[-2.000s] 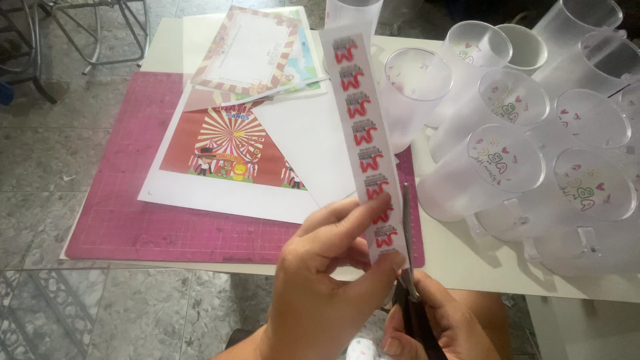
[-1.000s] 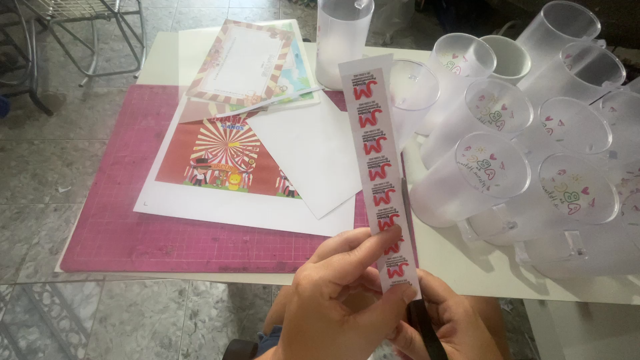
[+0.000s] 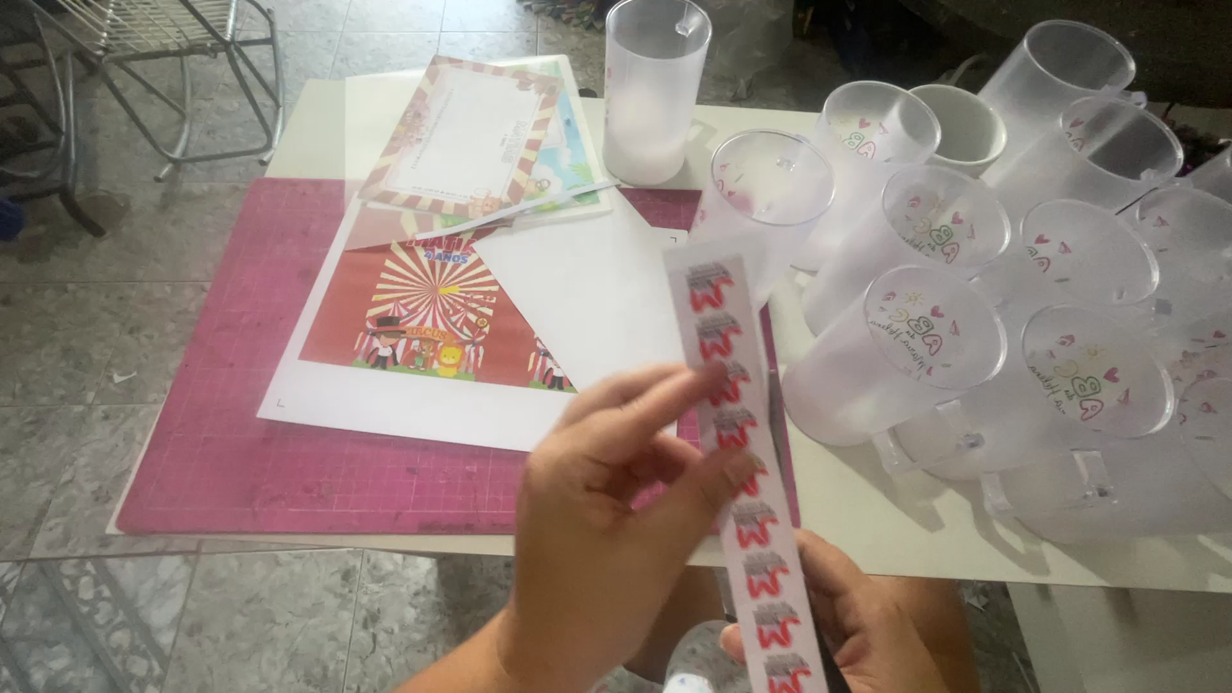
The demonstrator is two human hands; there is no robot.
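Note:
My left hand point(image 3: 626, 491) pinches a narrow white paper strip point(image 3: 746, 520) between thumb and fingers, about midway along it. The strip bears a repeated red and black print and stands nearly upright in view. At its lower right, my right hand point(image 3: 866, 626) is closed round the dark handles of scissors, mostly hidden behind the strip. One scissor blade point(image 3: 782, 423) shows thinly along the strip's right edge. Behind the hands, printed sheets with a red circus picture point(image 3: 433, 318) and a blank white sheet point(image 3: 597, 289) lie on a pink cutting mat point(image 3: 221, 433).
Several frosted plastic mugs point(image 3: 895, 356) with coloured prints crowd the right of the table point(image 3: 866, 539). Another frosted mug point(image 3: 657, 106) stands at the back. A white mug point(image 3: 962, 125) is among them. Metal-legged chairs point(image 3: 183, 77) stand on the floor at the upper left.
My left hand has shifted its hold up the strip, away from its lower part. More of the strip now shows below my fingers, in front of my right hand.

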